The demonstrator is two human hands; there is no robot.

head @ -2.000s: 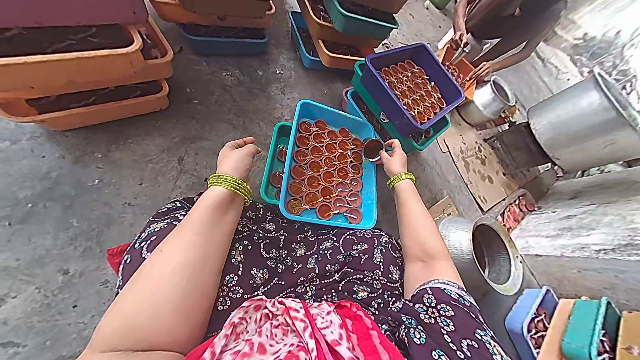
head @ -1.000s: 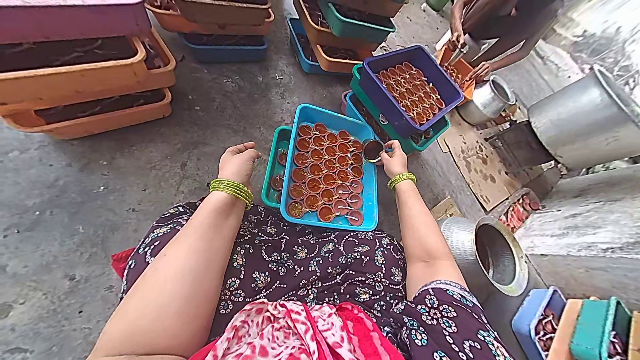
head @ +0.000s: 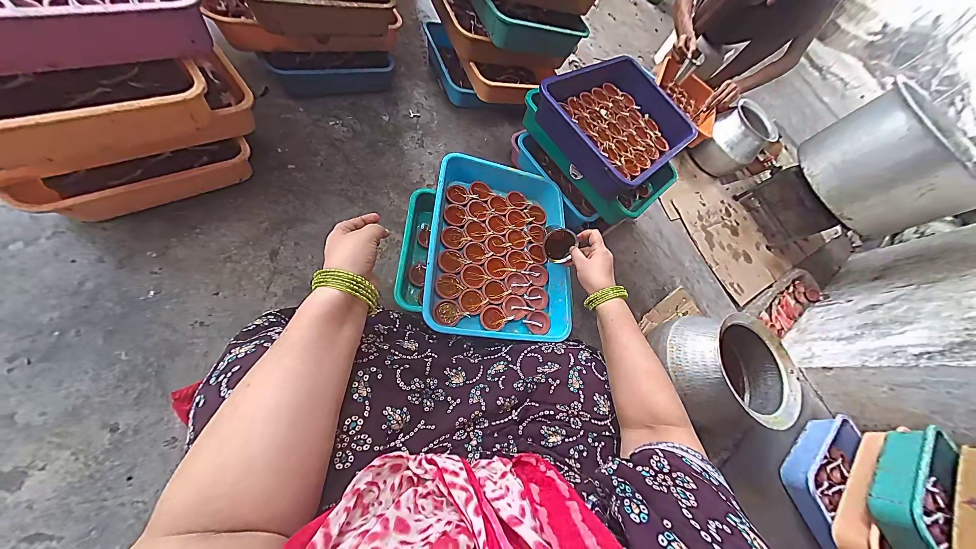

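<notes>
A light-blue plastic tray point(head: 560, 324) stands before my lap, holding rows of small clay lamps point(head: 496, 245) with cotton wicks. Many of the lamps hold a shiny amber filling; several at the lower right look paler. My right hand point(head: 593, 263) grips a small metal cup point(head: 560, 245) with dark liquid over the tray's right edge. To the left of the tray my left hand point(head: 353, 244) hovers with curled fingers, apart from it and with nothing visible in it. A green tray point(head: 405, 280) with a few lamps shows beneath the blue one.
Stacked orange trays point(head: 137, 133) stand at the left. A purple tray point(head: 550, 114) of lamps tops a stack ahead. Beyond it a person's hands point(head: 720, 95) work at an orange tray point(head: 705, 126). Metal pots point(head: 789, 404) and a large aluminium vessel point(head: 877, 164) are at the right.
</notes>
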